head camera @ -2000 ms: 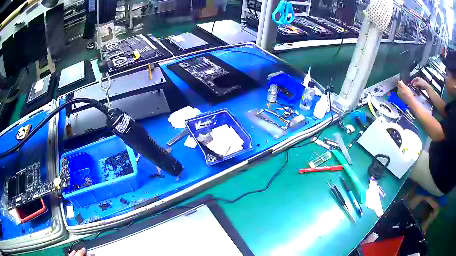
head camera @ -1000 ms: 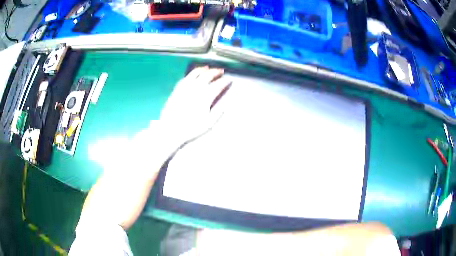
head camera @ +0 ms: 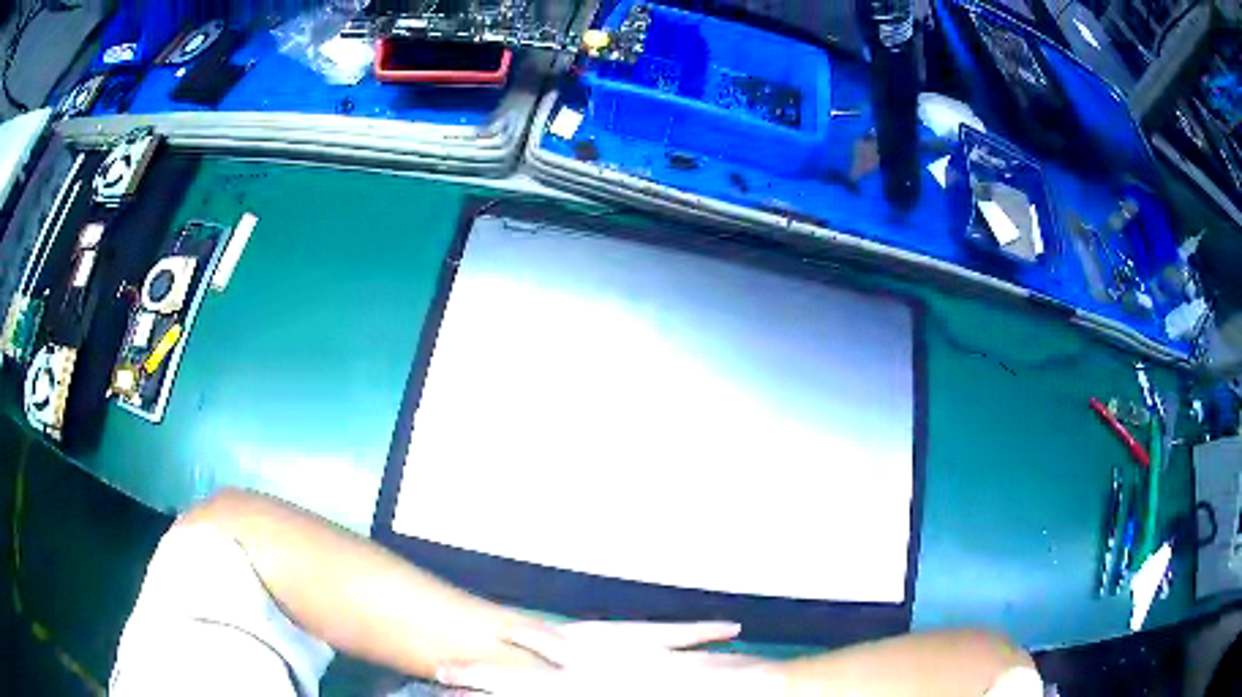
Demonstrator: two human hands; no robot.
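A large bright white panel (head camera: pixel 667 409) with a dark border lies flat on the green mat in front of me. My left hand (head camera: pixel 633 645) is low in the picture, at the panel's near edge, with a finger stretched to the right and nothing seen in it. My right hand (head camera: pixel 511 670) overlaps it from the right side, cut by the bottom edge. Its fingers are blurred, partly hidden and hard to separate from the left hand. Both forearms lie across the near side of the mat.
At the left are a dark chassis (head camera: pixel 96 279) with small fans and a narrow fan module (head camera: pixel 164 313). Behind are a blue bin (head camera: pixel 708 89), a red tray (head camera: pixel 443 63), a hanging black tool (head camera: pixel 896 109) and a parts basket (head camera: pixel 1001 204). A red-handled tool (head camera: pixel 1120 430) lies right.
My left hand has left the panel's far left corner and come back to the near edge, meeting my right hand. The view has shifted slightly; the panel's whole white face now shows.
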